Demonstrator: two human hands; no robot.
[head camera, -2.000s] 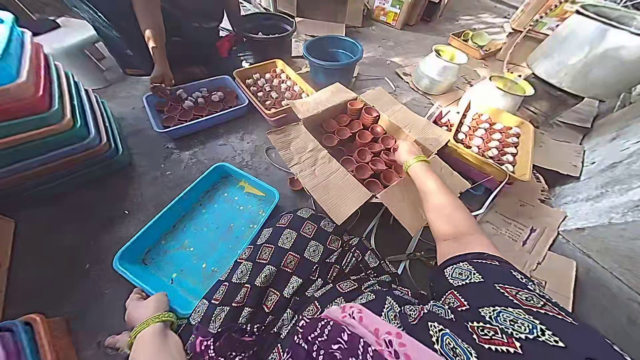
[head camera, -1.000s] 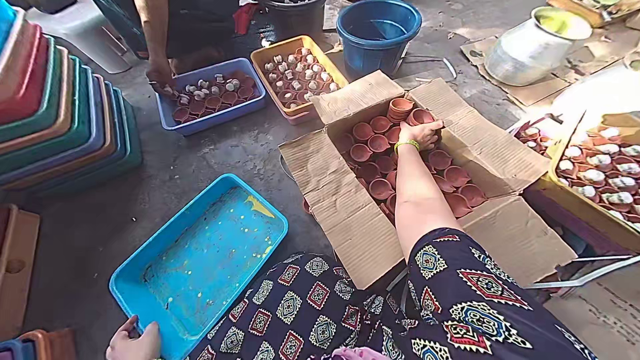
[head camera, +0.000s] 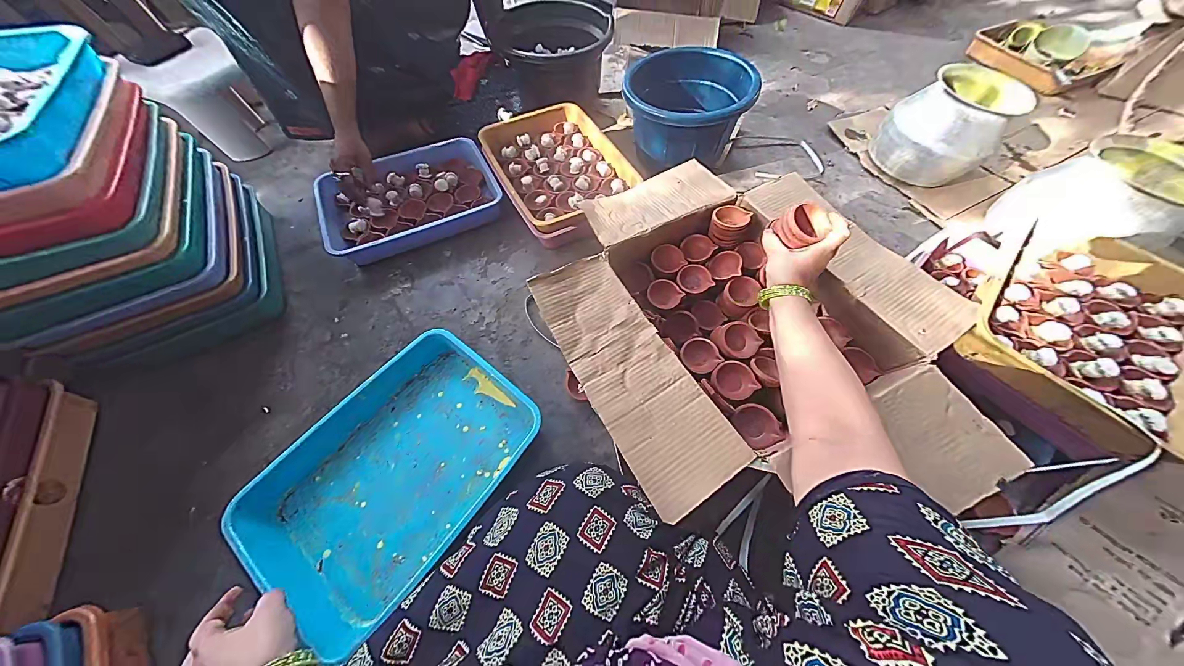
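Observation:
My right hand (head camera: 807, 248) grips a stack of small red clay lamp cups (head camera: 797, 225), held above the back right of an open cardboard box (head camera: 666, 398). Inside the box lie many more clay cups (head camera: 737, 339), some of them stacked. At the lower left, my left hand (head camera: 245, 634) holds the near corner of a blue plastic tray (head camera: 370, 499). The tray carries no cups, only yellow spots and a yellow smear. Its far side rests on or just above the ground; which one is unclear.
Another person's hand (head camera: 351, 162) is at a periwinkle tray (head camera: 412, 231) of cups with white tufts. Beside it are a yellow tray (head camera: 560, 171) and a blue bucket (head camera: 692, 102). Stacked trays (head camera: 139, 222) rise at left. A filled yellow tray (head camera: 990, 342) and metal pots (head camera: 953, 125) lie at right.
My right hand has risen from among the cups with a stack of them in its grip. My left hand stays at the blue tray's near corner.

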